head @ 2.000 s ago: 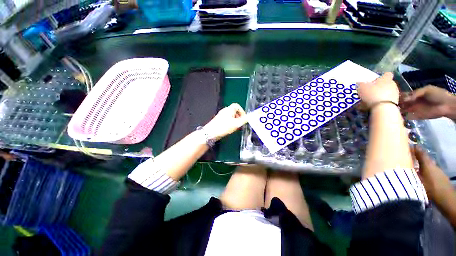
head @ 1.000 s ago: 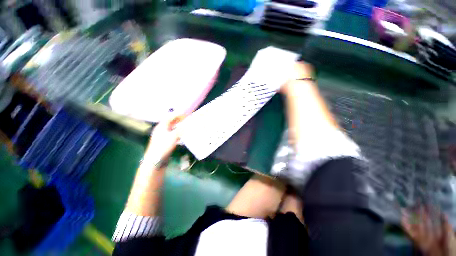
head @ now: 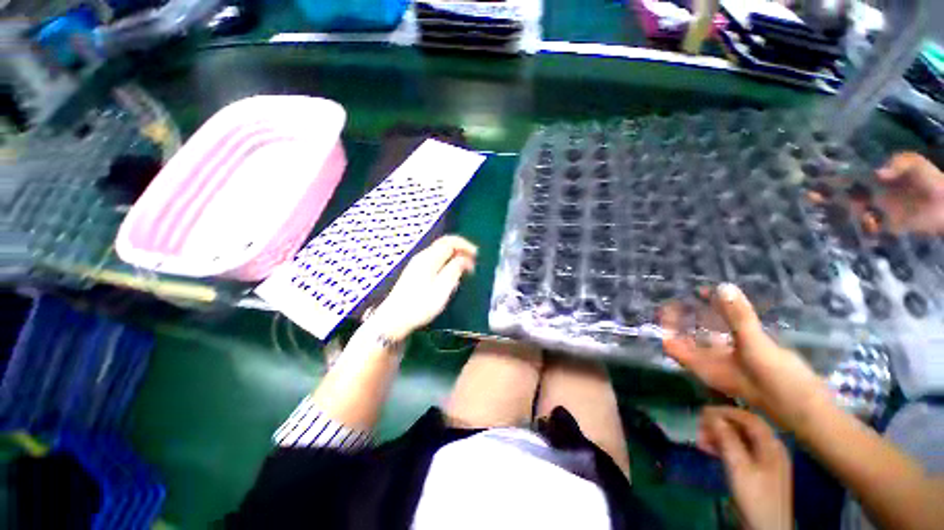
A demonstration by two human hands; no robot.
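Note:
The white sheet (head: 378, 238) with rows of dark rings lies slanted over the black pad (head: 399, 150), beside the basket. My left hand (head: 430, 282) is just right of the sheet, over the pad, its fingers loosely bent and apart with nothing seen in them. A clear blister tray (head: 642, 223) with rows of round pockets, many looking dark, lies on the right of the bench. A blurred hand low at the right, below the tray's front edge, seems to be my right hand (head: 740, 440); its fingers are bent and its grasp is unclear.
A pink and white basket (head: 233, 192) stands left of the sheet. Another person's hands are at the tray's right side (head: 916, 192) and front edge (head: 750, 362). Clear trays (head: 62, 207) lie far left. Blue crates (head: 78, 362) are below the bench. Stacked sheets (head: 471, 26) stand at the back.
The ringed sheet has gone from over the blister tray to the black pad, and both my hands have let go of it. The other person's hand has come to the tray's front edge.

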